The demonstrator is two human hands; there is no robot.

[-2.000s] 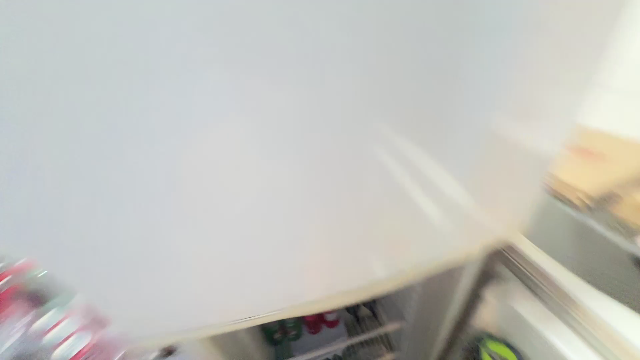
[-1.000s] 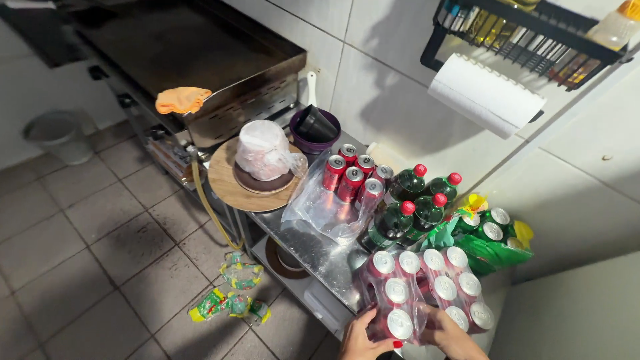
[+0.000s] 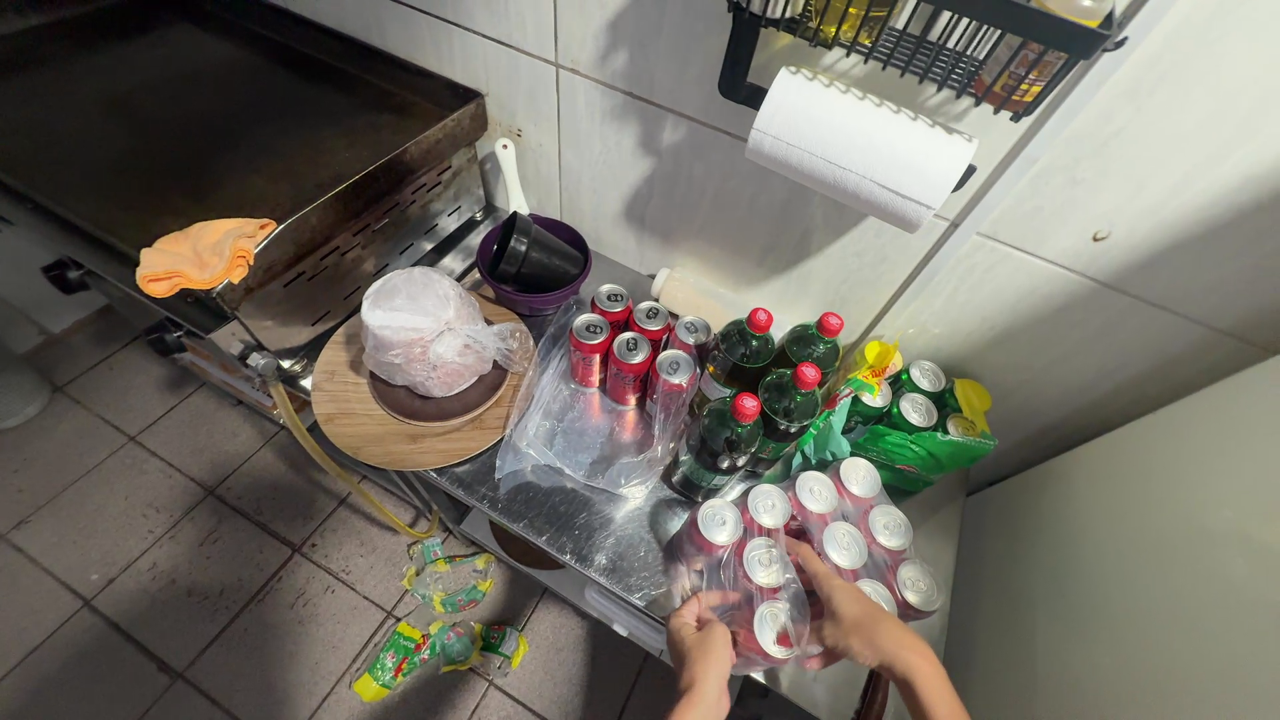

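A shrink-wrapped pack of red drink cans (image 3: pixel 845 545) rests at the near right end of the steel table. My left hand (image 3: pixel 700 640) pinches the clear film at the pack's near left corner. My right hand (image 3: pixel 845 615) has its fingers on the film among the cans, near the middle of the pack. Just behind stand several green bottles with red caps (image 3: pixel 745 408). To their left, loose red cans (image 3: pixel 630 368) stand in torn clear plastic film (image 3: pixel 590 455). Green cans (image 3: pixel 917 410) sit in an opened green wrapper (image 3: pixel 920 450) behind the pack.
A bagged item (image 3: pixel 425 330) sits on a brown plate on a round wooden board (image 3: pixel 350 410). Behind are a purple bowl (image 3: pixel 545 300), a griddle (image 3: pixel 220 120) with an orange cloth (image 3: pixel 205 257) and a paper towel roll (image 3: pixel 860 145). Torn wrappers (image 3: pixel 440 650) lie on the tiled floor.
The view has swung from a blurred white surface to the table. Since one second ago, my left hand has shifted to the pack's left corner and my right hand reaches farther in among the cans.
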